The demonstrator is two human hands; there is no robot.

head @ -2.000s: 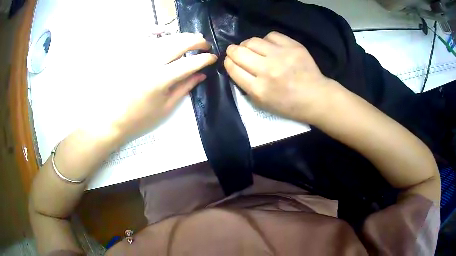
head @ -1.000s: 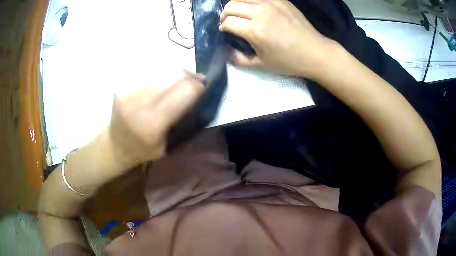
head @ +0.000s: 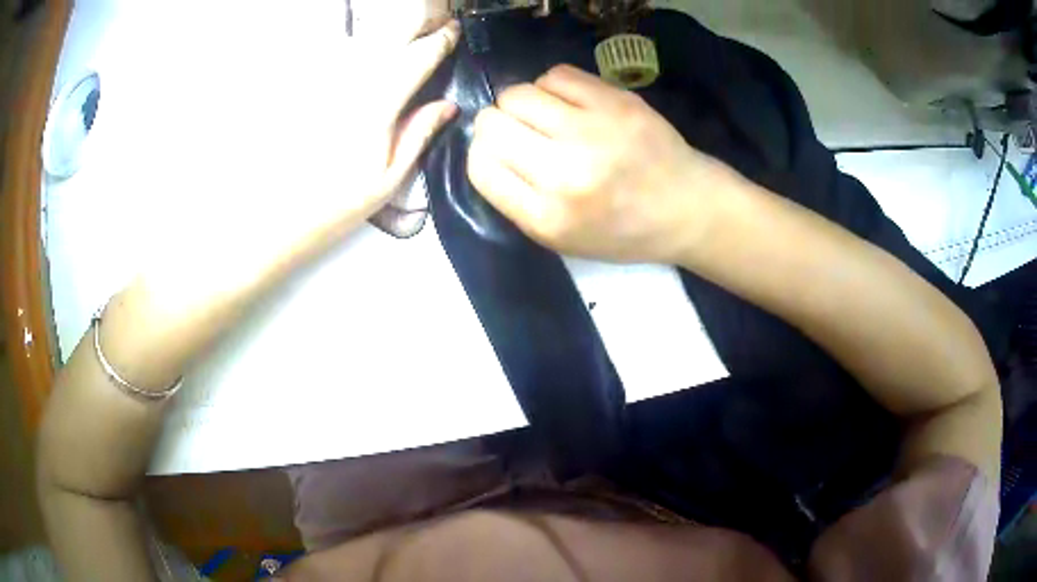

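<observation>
A glossy black strip (head: 517, 307) runs from the needle area at the top down over the table's front edge. My left hand (head: 392, 125) is overexposed and lies along the strip's left side, its fingertips near the presser area. My right hand (head: 586, 171) has curled fingers pressed on the strip's right side, gripping it. The matte black garment cloth (head: 773, 239) spreads to the right under my right forearm and over my lap. The knurled brass-coloured knob (head: 627, 60) shows just above my right hand. The needle itself cannot be made out.
The white machine table (head: 330, 375) has a wooden edge at left. A round whitish dish or roll (head: 73, 125) lies at far left. A thin wire loop (head: 403, 227) shows beside the strip. The cream machine body (head: 898, 68) is at upper right, with a dark cord below it.
The view has shifted, showing the knob. My left hand has moved from the strip's raised lower part up toward the needle area. The strip now lies down over the table edge.
</observation>
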